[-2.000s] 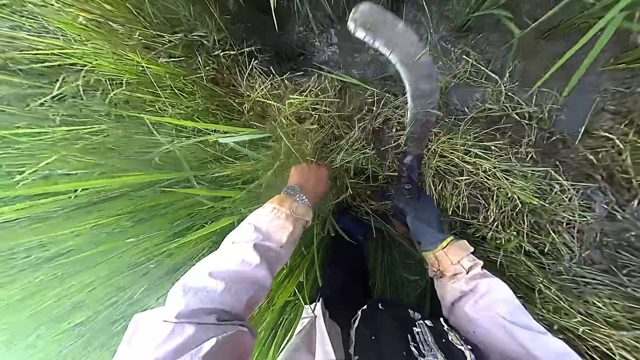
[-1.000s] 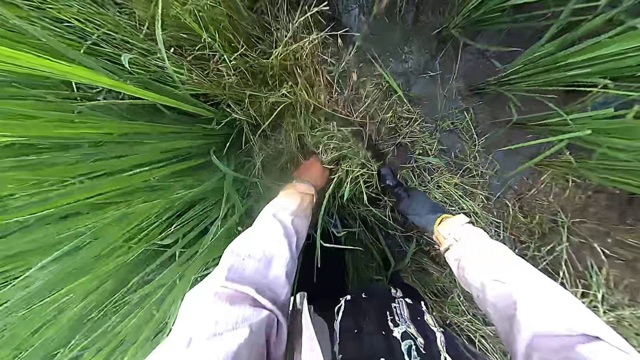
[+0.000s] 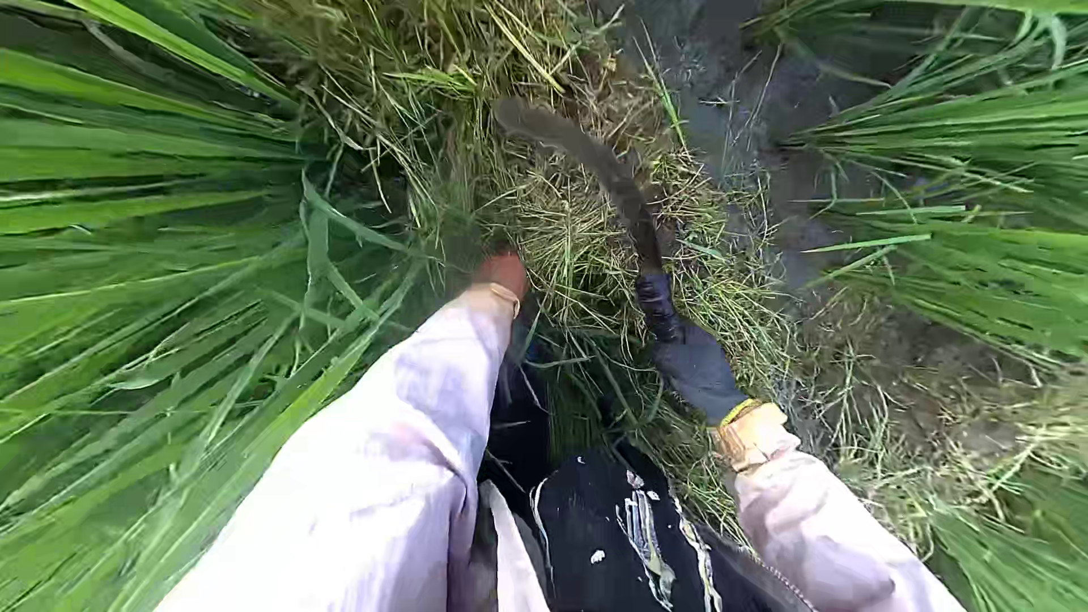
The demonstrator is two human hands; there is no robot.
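My right hand [image 3: 699, 364], in a dark glove with a yellow cuff edge, grips the dark wrapped handle of a curved sickle [image 3: 586, 153]. The blade points up and curves to the left over matted grass, slightly blurred. My left hand [image 3: 503, 272], bare below a pale sleeve, reaches down at the edge of the cut grass [image 3: 565, 225]. Its fingers are hidden by blur and grass, so I cannot see whether it holds stems. The left hand is lower left of the blade and apart from it.
Tall green rice-like plants [image 3: 153, 246] stand close on the left. More green clumps [image 3: 952, 144] grow on the right. Wet mud [image 3: 731, 85] runs between them at the upper right, with loose cut grass [image 3: 884, 408] lower down. My dark clothing shows at the bottom.
The sickle blade, out of clear sight a second ago, shows above my right hand, curving left. The view has shifted somewhat. My left hand stays low in the grass.
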